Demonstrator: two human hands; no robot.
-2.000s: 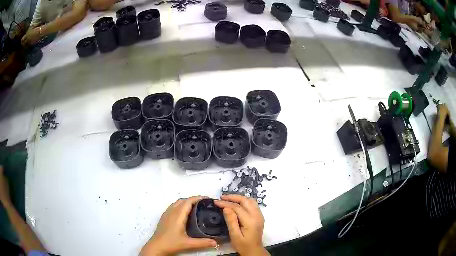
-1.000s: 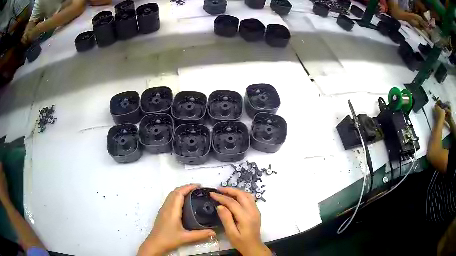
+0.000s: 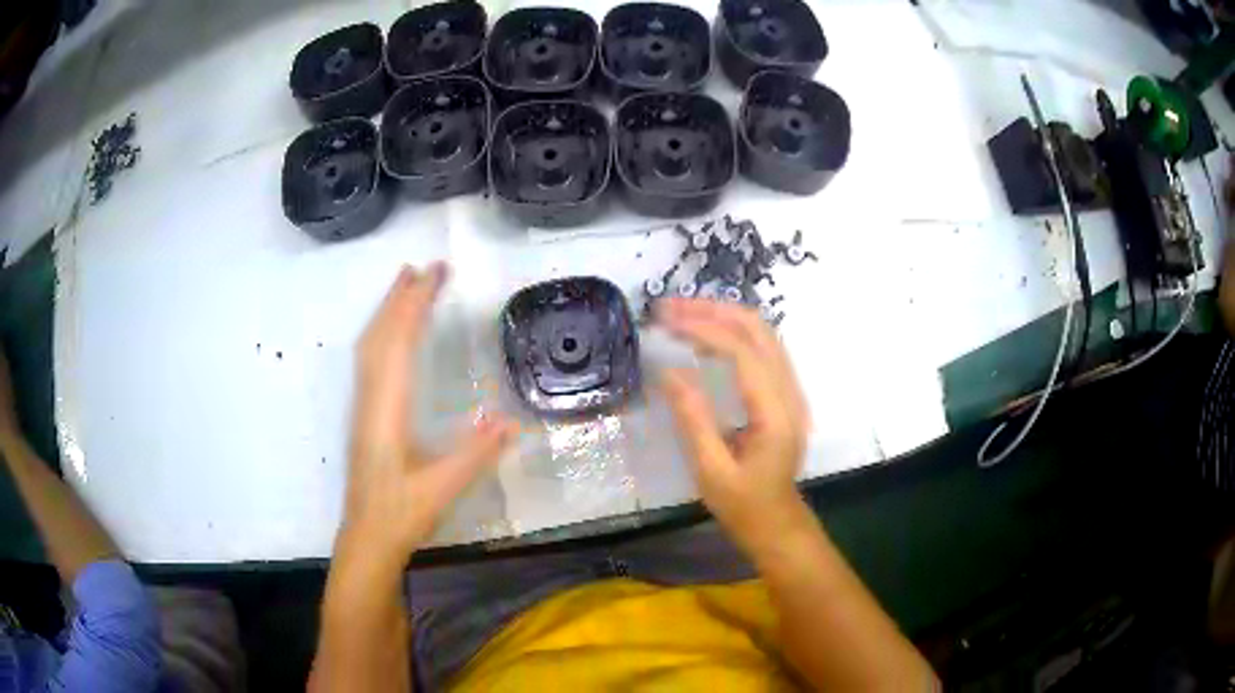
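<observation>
A black housing (image 3: 570, 349) stands open side up on the white paper, with a round boss in its floor. My left hand (image 3: 413, 420) is open to its left and does not touch it. My right hand (image 3: 731, 406) is open to its right, empty and slightly blurred. A loose pile of small dark levers with pale round centres (image 3: 731, 271) lies just beyond my right hand. Glinting specks (image 3: 589, 454) lie on the paper between the housing and the bench edge.
Rows of black housings (image 3: 550, 156) stand beyond. At right are black boxes (image 3: 1050, 169), a green spool (image 3: 1161, 117) and a pale cable (image 3: 1070, 311). A small dark pile (image 3: 114, 156) lies far left. Another person's arm (image 3: 48, 494) shows at left.
Both hands have let go of the housing and moved apart to either side of it. It now stands on the paper. The view has tilted down, showing the bench edge and yellow top.
</observation>
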